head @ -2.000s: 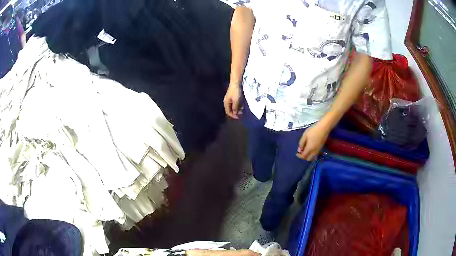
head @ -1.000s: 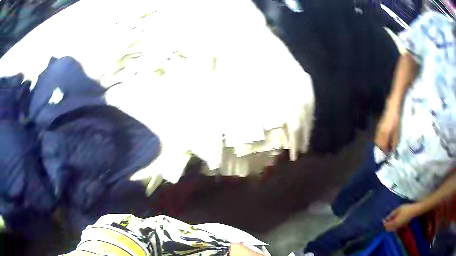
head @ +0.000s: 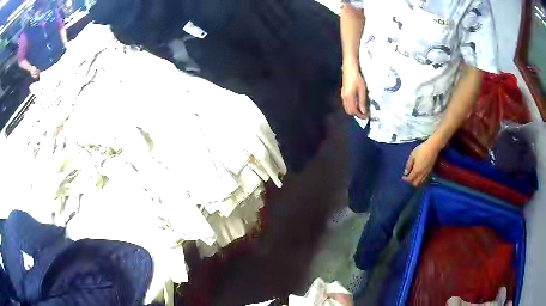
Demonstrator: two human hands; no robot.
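Note:
A bunched cream garment piece [head: 316, 294] shows at the bottom edge. A small patch of skin of my left hand [head: 341, 298] shows against it, mostly cut off; the cloth bunches around it and the fingers are hidden. A pale shape [head: 482, 300] pokes up at the bottom edge in front of the blue crate; whether it is my right hand or cloth cannot be told. A large stack of cream pieces [head: 161, 131] lies at the left, with layered edges hanging on its right side.
A black garment pile [head: 257, 66] with a white label stands behind the stack. Navy cloth [head: 96, 269] lies lower left. A person in a printed shirt [head: 419, 72] stands ahead. A blue crate [head: 416, 257] with a red plastic bag [head: 464, 263] is at right. Another person [head: 45, 42] is far left.
The view swung left and then back right. The stack and person now sit further right than in the oldest frame. The patterned sleeve has dropped almost out of view.

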